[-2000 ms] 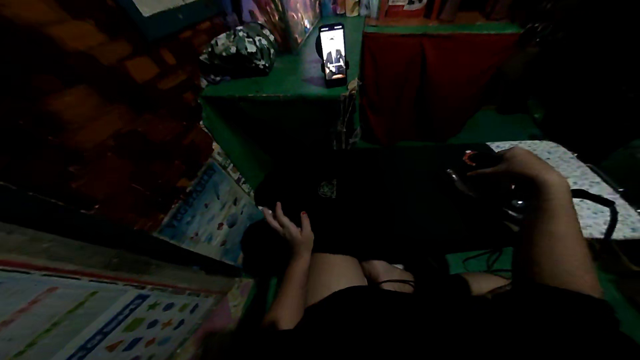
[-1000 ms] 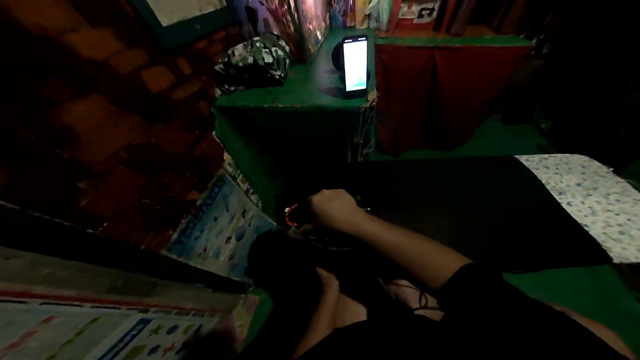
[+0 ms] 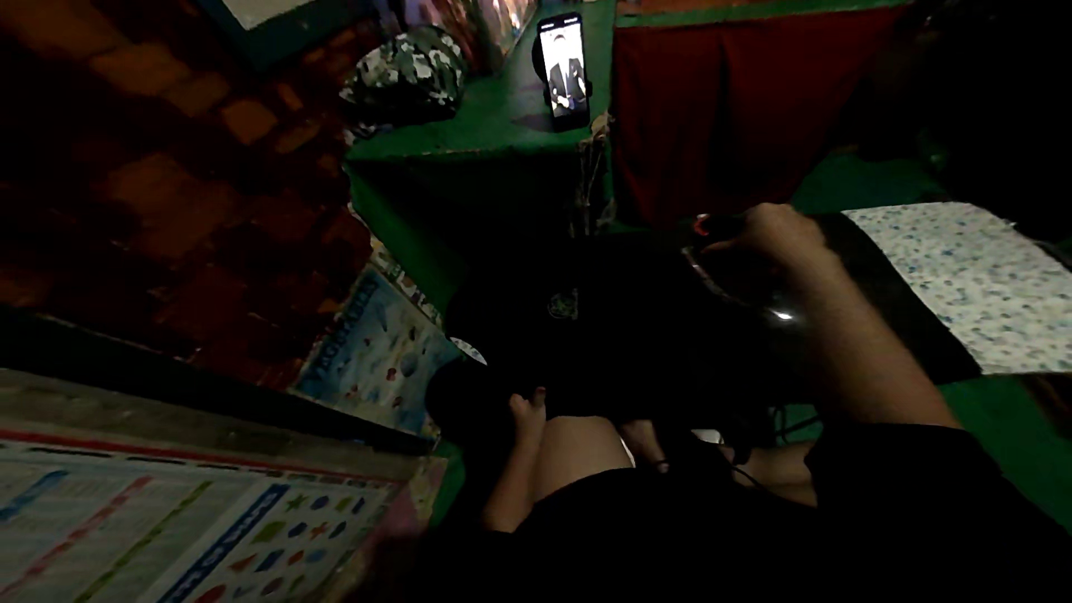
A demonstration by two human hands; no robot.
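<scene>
My right hand [image 3: 779,234] is closed on the handle of a dark appliance with a small red light and a curved shiny edge, which looks like a clothes iron [image 3: 712,280]. It is over the right part of a black garment or cloth [image 3: 620,335] bearing a small pale emblem [image 3: 563,304]. My left hand [image 3: 528,410] is low at the near left edge of the black cloth, beside my bare thigh. Its fingers are partly lost in the dark, and whether it grips the cloth cannot be told.
A lit phone [image 3: 566,75] stands upright on a green table [image 3: 502,117] beside a camouflage cap [image 3: 410,75]. Red fabric [image 3: 720,117] hangs behind. White patterned cloth [image 3: 980,285] lies at right. Posters [image 3: 381,360] and a brick-patterned wall [image 3: 167,167] are at left.
My right hand has moved from the left part of the black cloth to its far right part, with the appliance in it. The emblem, hidden one second ago, is visible again.
</scene>
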